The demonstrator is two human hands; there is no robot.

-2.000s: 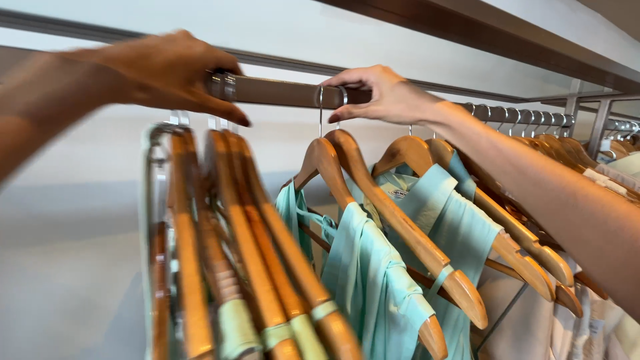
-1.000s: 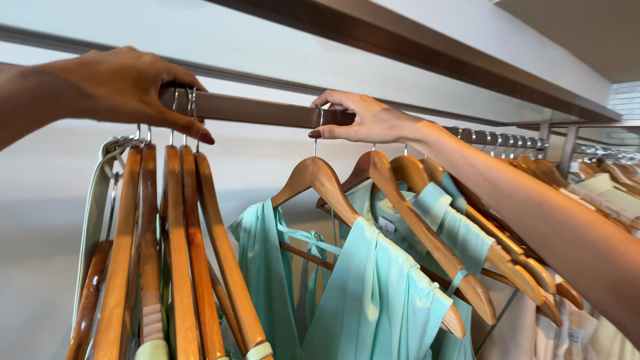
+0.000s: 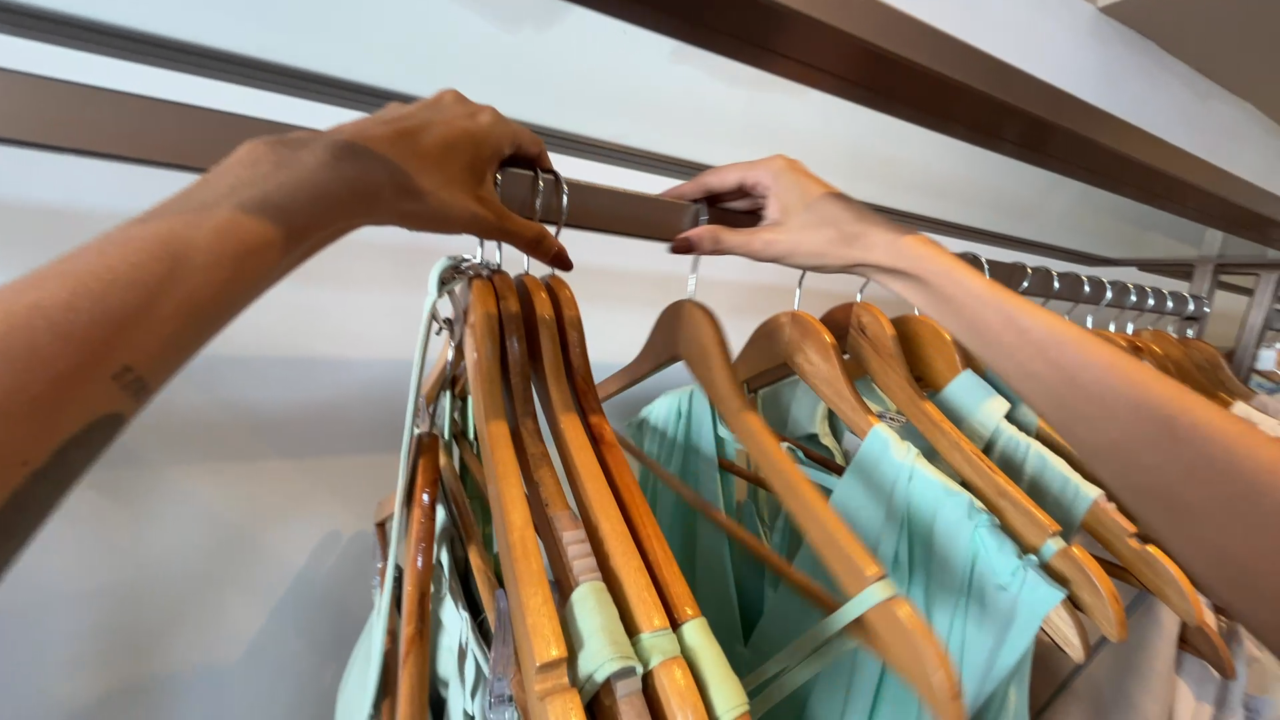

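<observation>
My left hand [image 3: 440, 175] lies over the brown clothes rail [image 3: 620, 205], fingers behind and thumb in front, against the metal hooks of a tight bunch of wooden hangers [image 3: 515, 450] with pale green garments. To its right, my right hand [image 3: 775, 215] has thumb and fingers around the rail at the hook of one wooden hanger [image 3: 730, 390], which carries a thin mint strap. Whether its fingers grip that hook or the rail is not clear. Close by on the right hang further wooden hangers [image 3: 815, 360] with a turquoise garment [image 3: 900, 530].
Farther right along the rail hang several more wooden hangers [image 3: 1190, 360] with pale clothes. A dark brown beam [image 3: 900, 110] runs above the rail. Behind is a light wall [image 3: 200, 450], and an upright metal post [image 3: 1255, 315] stands at the far right.
The view has shifted left along the rail. Between the right hand and the turquoise garment's hanger there now hangs a hanger with a thin mint strap. Both hands remain at the rail.
</observation>
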